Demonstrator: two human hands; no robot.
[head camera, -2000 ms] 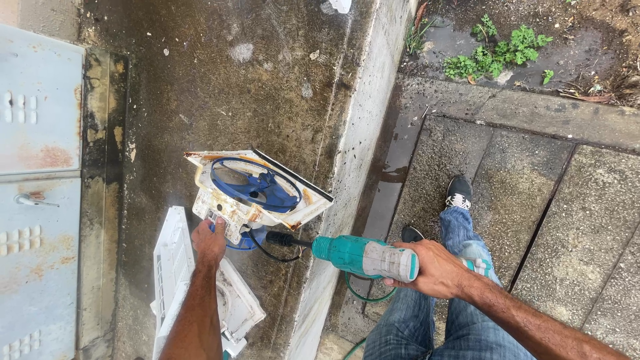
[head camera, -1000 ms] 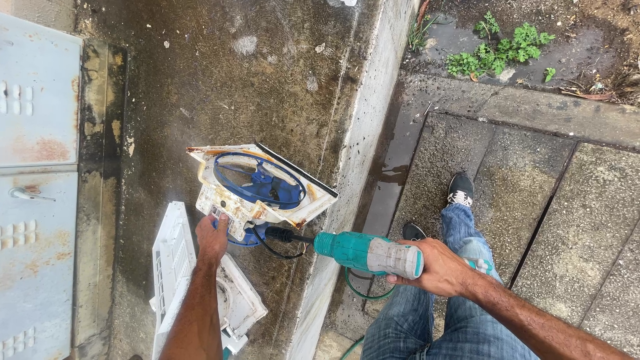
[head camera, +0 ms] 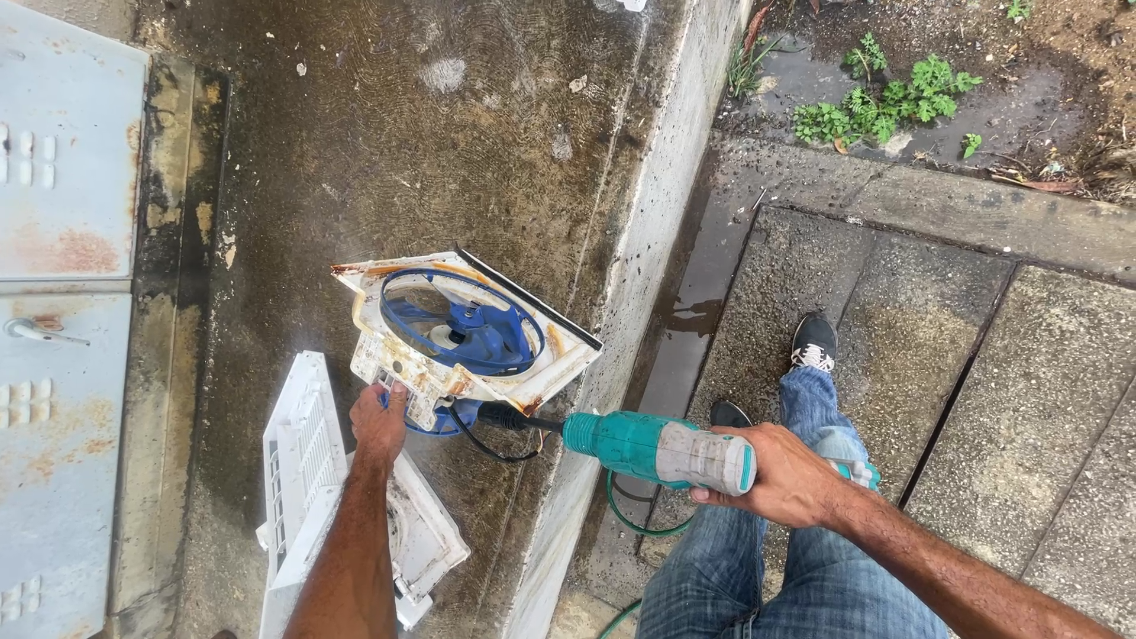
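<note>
My left hand [head camera: 380,422] grips the lower left edge of a rusty white fan housing [head camera: 555,359], which is held tilted above the wet concrete ledge. Inside its round opening sits a blue fan [head camera: 470,328] with a blue ring, and another blue part shows beneath the housing. My right hand [head camera: 781,475] is closed round the grip of a teal and grey handheld pressure washer [head camera: 635,448]. Its black nozzle [head camera: 506,415] points left, close under the housing's lower edge, beside a black cable. Whether nozzle and housing touch, I cannot tell.
White louvred plastic panels [head camera: 306,461] lie by my left forearm. A rusty metal cabinet [head camera: 67,355] stands at the left. The ledge's raised edge [head camera: 652,204] runs beside paving slabs [head camera: 896,337], where my feet are. A green hose [head camera: 635,524] hangs below the washer. Weeds [head camera: 896,102] grow at upper right.
</note>
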